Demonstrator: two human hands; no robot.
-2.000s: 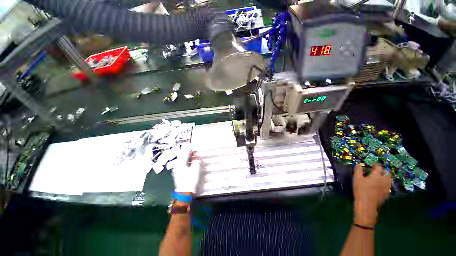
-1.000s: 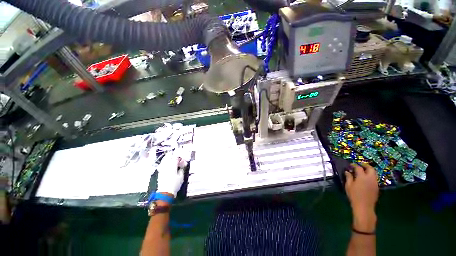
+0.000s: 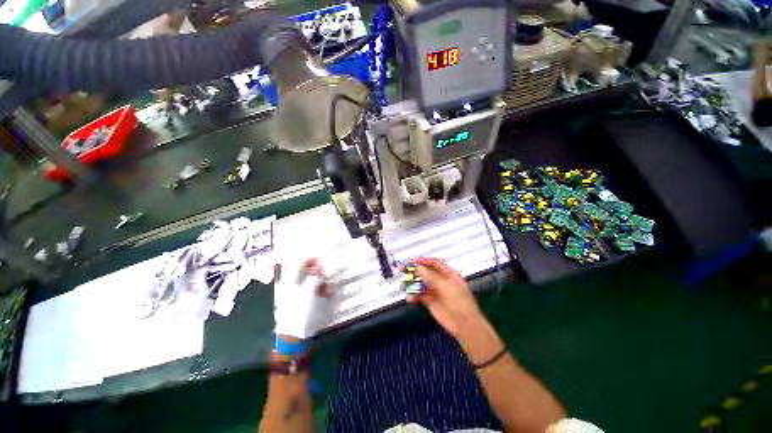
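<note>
My right hand [image 3: 447,294], bare, holds a small circuit board [image 3: 413,279] between thumb and fingers, just right of the soldering iron tip [image 3: 386,264]. My left hand [image 3: 300,303], in a white glove, is over the left part of the ribbed white board [image 3: 457,243]; its fingertips are blurred and I cannot tell if they hold a part. White parts [image 3: 222,260] lie heaped left of the ribbed board, partly on a plain white sheet [image 3: 110,334]. A heap of green circuit boards [image 3: 571,211] lies on the black tray [image 3: 535,260] at the right.
The controller [image 3: 461,63] and smaller display box [image 3: 457,139] stand behind the iron. The fume hood [image 3: 317,114] hangs above left. The conveyor belt [image 3: 144,190] runs behind with scattered pieces. A red bin [image 3: 100,139] lies beyond it. A second black tray [image 3: 686,182] is at far right.
My right hand has moved left from the board heap to the iron tip, with a circuit board in it. My left hand has moved from the white parts onto the ribbed board. The view has shifted right.
</note>
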